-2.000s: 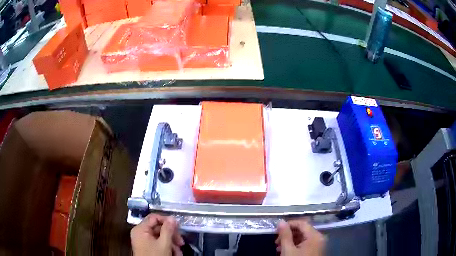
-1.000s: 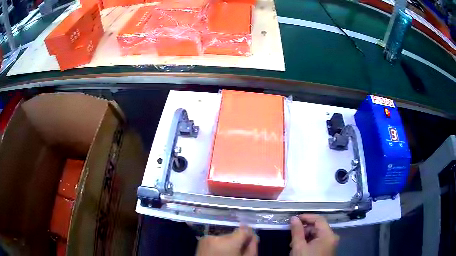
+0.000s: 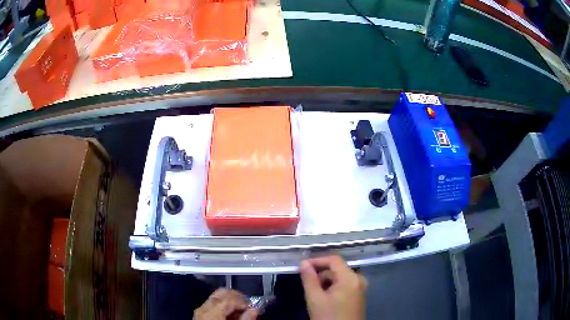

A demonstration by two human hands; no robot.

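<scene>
An orange product box (image 3: 252, 169) in clear shrink bag lies on the white sealer bed (image 3: 337, 212). The sealing bar (image 3: 281, 242) runs across the bed just in front of the box. My left hand (image 3: 225, 305) is low at the bottom edge, partly cut off, with a small crinkled clear film offcut (image 3: 260, 302) at its fingers. My right hand (image 3: 334, 289) is at the bed's near edge, thumb and fingers close together; whether they grip film is unclear. Faint glints show along the strip in front of the bar.
The blue control unit (image 3: 432, 159) stands at the bed's right end. A brown shipping carton (image 3: 84, 219) with orange boxes inside is at left. Behind, a plywood board (image 3: 269, 50) with bagged orange boxes, a teal can (image 3: 441, 25) and a dark object (image 3: 469, 65) are on the green conveyor.
My left hand has moved down and away from the bar, with crumpled film at its fingers. My right hand stays near the bed's edge. The view has shifted; the box remains behind the bar.
</scene>
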